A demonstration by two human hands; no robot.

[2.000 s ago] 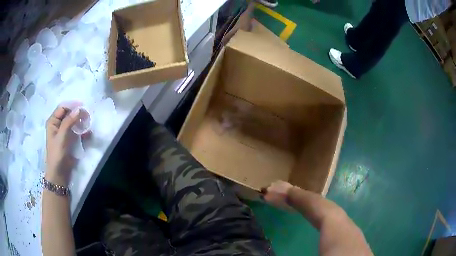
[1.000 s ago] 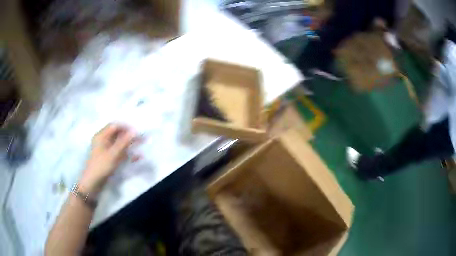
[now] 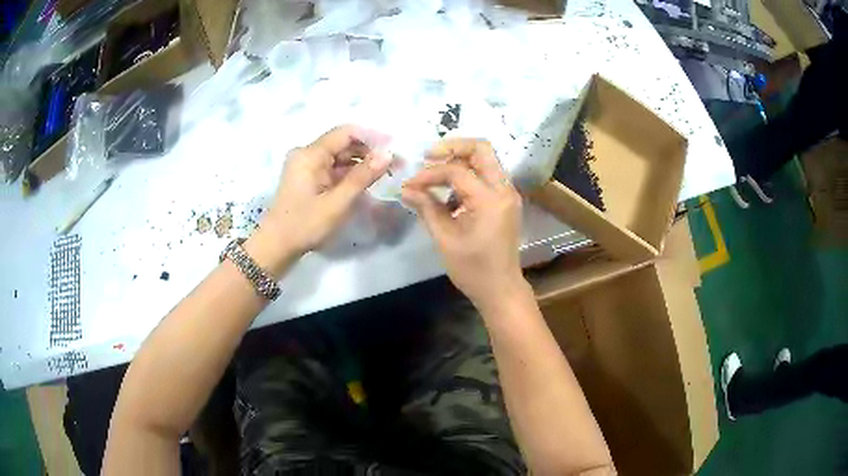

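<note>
My left hand (image 3: 321,191) holds a translucent white fan blade (image 3: 386,178) by its fingertips above the front of the white workbench. My right hand (image 3: 470,209) is close beside it, fingers pinched near the blade's hub. A tiny bit may be at the right fingertips, but it is too small and blurred to tell. More whitish blades (image 3: 316,60) are heaped behind my hands. The parts tray (image 3: 642,177), an open shallow cardboard box, stands to the right with small black inserts (image 3: 581,172) piled at its left end.
A large open carton (image 3: 618,344) is at the lower right, below the table. Side boxes and a clear plastic bag (image 3: 135,121) lie at the left, with a pale pen or marker (image 3: 86,204). Dark specks dot the tabletop. A person's legs (image 3: 790,386) show at the right.
The view has turned toward the table. My right hand has come from the large carton's edge to beside my left hand, which still holds a blade.
</note>
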